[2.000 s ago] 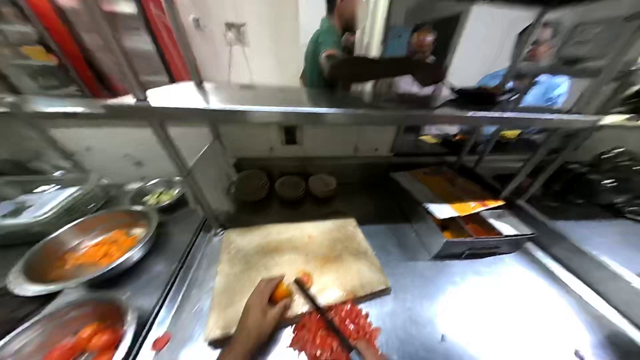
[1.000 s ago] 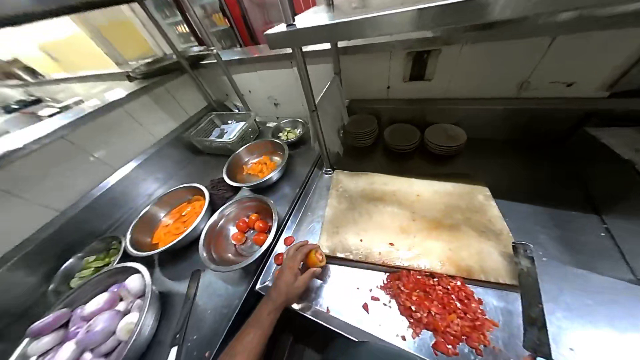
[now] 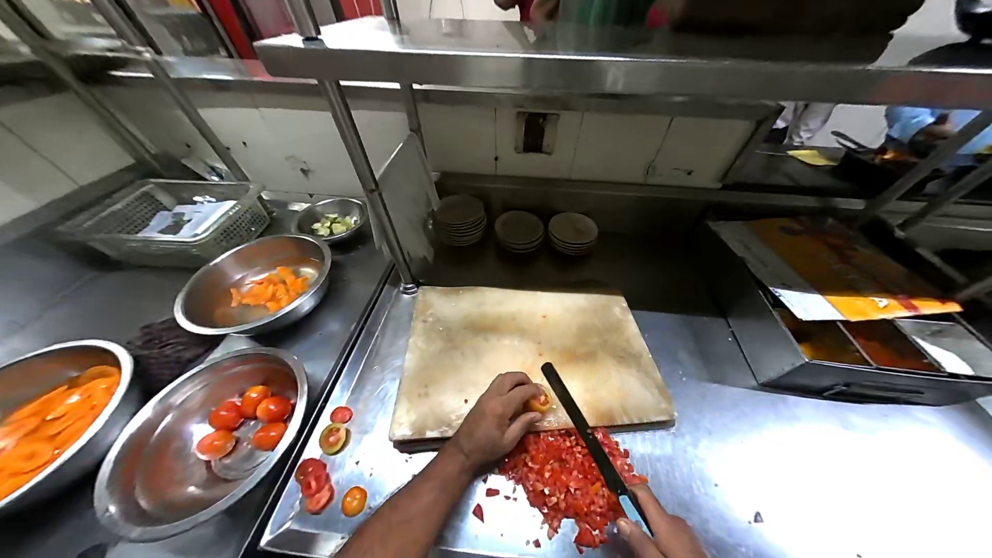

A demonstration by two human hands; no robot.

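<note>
My left hand [image 3: 500, 415] rests at the front part of a worn cutting board [image 3: 527, 333], its fingers around a cut tomato [image 3: 540, 400]. My right hand [image 3: 659, 527] grips the light blue handle of a kitchen knife [image 3: 585, 434]; the dark blade points away from me, just right of the tomato. A heap of chopped red tomato [image 3: 566, 480] lies on the steel counter along the board's front edge, partly beneath the blade. Tomato end pieces [image 3: 333, 439] and slices [image 3: 314, 484] lie left of the board.
Steel bowls stand at the left: one with whole tomatoes [image 3: 112, 473], others with orange pieces [image 3: 186, 302], orange slices [image 3: 128, 364] and green pieces [image 3: 360, 217]. Stacked plates [image 3: 519, 231] sit behind the board. A metal container [image 3: 752, 333] is at the right, under a steel shelf [image 3: 620, 74].
My left hand has moved from the board's left front corner onto the board with the tomato. The knife, lying at the board's right edge one second ago, is now in my right hand.
</note>
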